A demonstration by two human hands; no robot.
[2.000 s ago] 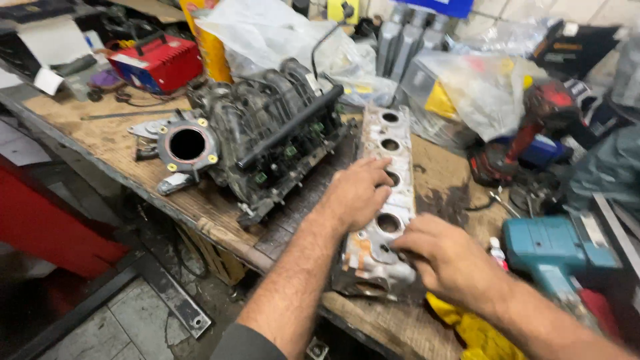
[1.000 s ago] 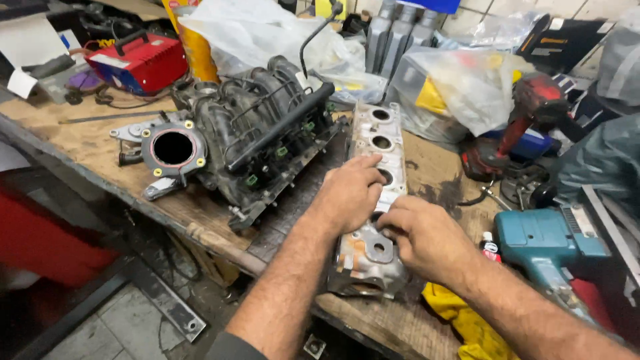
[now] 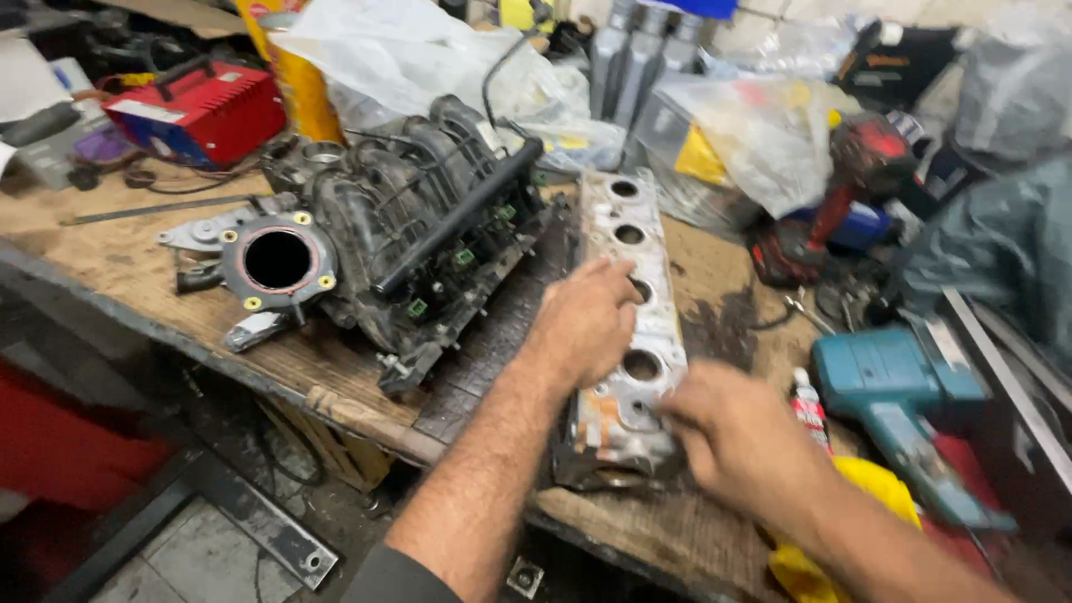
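Note:
A metal engine cylinder head lies lengthwise on the wooden workbench, its face with several round ports turned up. My left hand rests on its middle, fingertips beside a port; no object shows in it. Over the near right edge, by a small hole, is my right hand, blurred, with its fingers bent together; whether it holds something small cannot be seen. To the left of the cylinder head sits a black intake manifold with a round flanged opening.
A teal power tool, a small tube and a yellow cloth lie at the right. Behind them is a red cordless impact driver. A red charger-like box and plastic bags stand at the back. The bench's front edge runs below the manifold.
My right hand has moved from beside my left hand toward the near right edge of the cylinder head. My left hand stays on the cylinder head's middle.

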